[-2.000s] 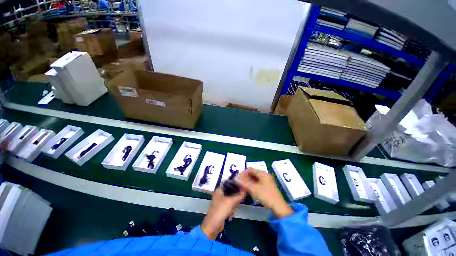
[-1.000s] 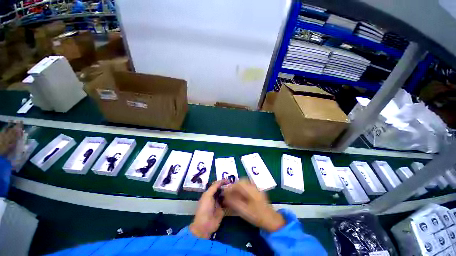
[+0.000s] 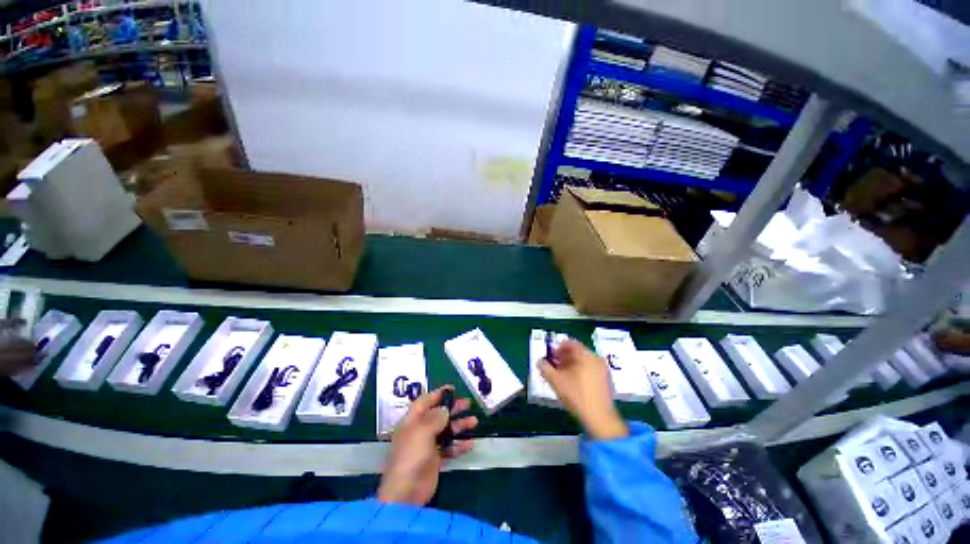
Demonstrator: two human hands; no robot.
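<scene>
My left hand (image 3: 423,444) is palm up at the near rail, with a black cable (image 3: 446,418) in its fingers. My right hand (image 3: 580,385) reaches over an open white box tray (image 3: 542,395) on the belt, with a small black cable (image 3: 550,346) at its fingertips. A white box tray between my hands (image 3: 461,350) holds a coiled black cable (image 3: 480,374). Trays to the left also hold black cables, such as the one with a looped cable (image 3: 338,385). Trays to the right, such as this one (image 3: 709,372), show no cable.
Two brown cartons (image 3: 255,250) (image 3: 622,257) stand beyond the belt, with crumpled white bags (image 3: 819,255) far right. Near right are a dark plastic bag (image 3: 734,494), printed white boxes (image 3: 888,483) and a slanting grey post (image 3: 761,202). Another person's hand (image 3: 15,356) is at far left.
The trays have shifted left in view. My hands have moved apart, the right one reaching over a tray. The tray between them, bare before, now holds a cable.
</scene>
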